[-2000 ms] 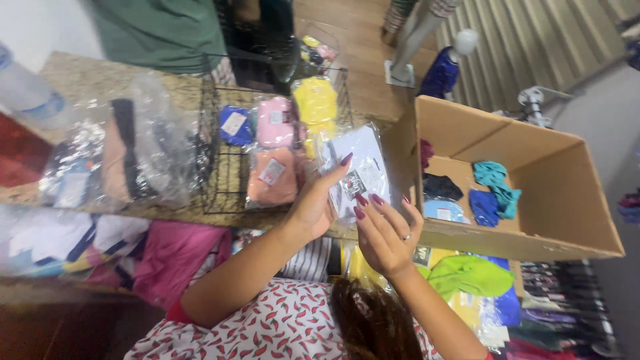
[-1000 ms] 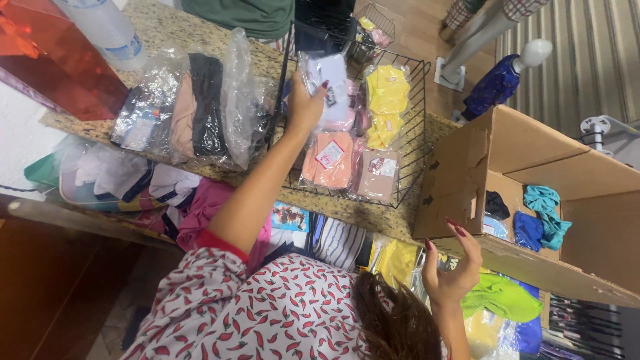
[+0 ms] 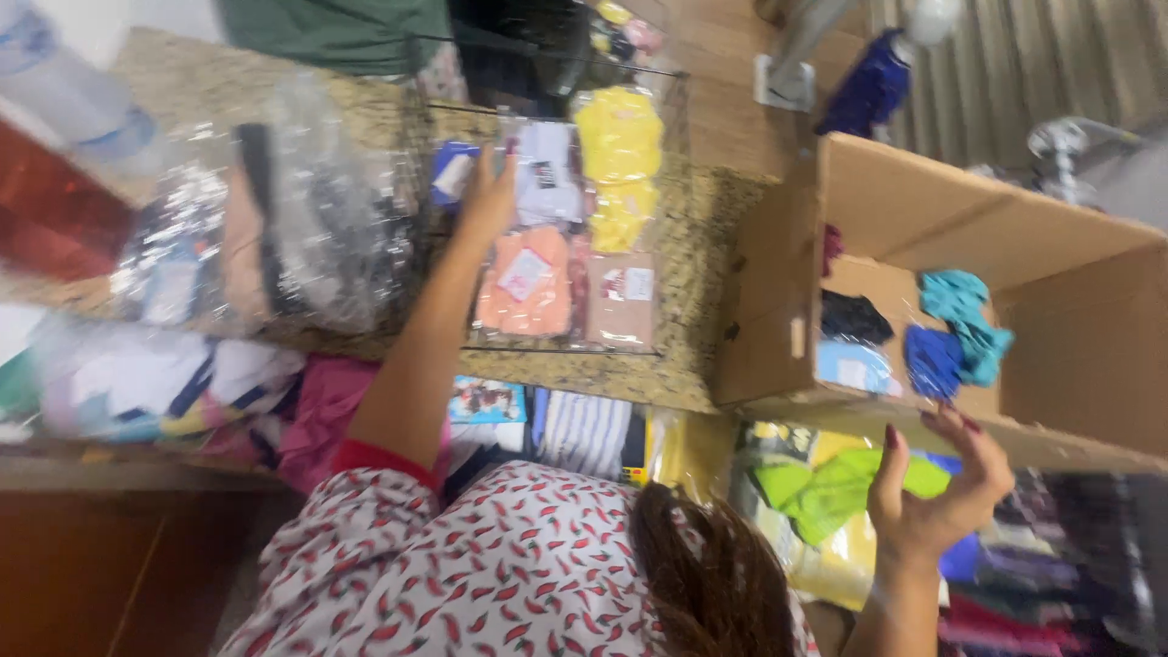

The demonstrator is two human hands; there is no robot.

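My left hand (image 3: 493,192) is at the left edge of a white packaged garment (image 3: 547,173) lying in a black wire basket (image 3: 671,119); whether the fingers still grip it is unclear. Around it in the basket are a blue packaged garment (image 3: 453,173), yellow ones (image 3: 620,146), a peach one (image 3: 525,292) and a beige one (image 3: 622,306). My right hand (image 3: 944,484) holds nothing, fingers apart, just below the near edge of a cardboard box (image 3: 985,196). Inside the box lie teal (image 3: 967,310), blue (image 3: 933,360), black (image 3: 855,319) and light blue (image 3: 853,365) items.
Clear plastic bags with dark and beige garments (image 3: 255,228) lie on the granite counter (image 3: 593,379), left of the basket. A plastic bottle (image 3: 78,87) and a red shiny bag (image 3: 55,201) stand at far left. Folded clothes (image 3: 584,429) and a lime green garment (image 3: 839,488) lie below.
The white package, held between both hands at first, was carried in my left hand to the basket, where it now lies. My right hand moved away from it towards the box's near side.
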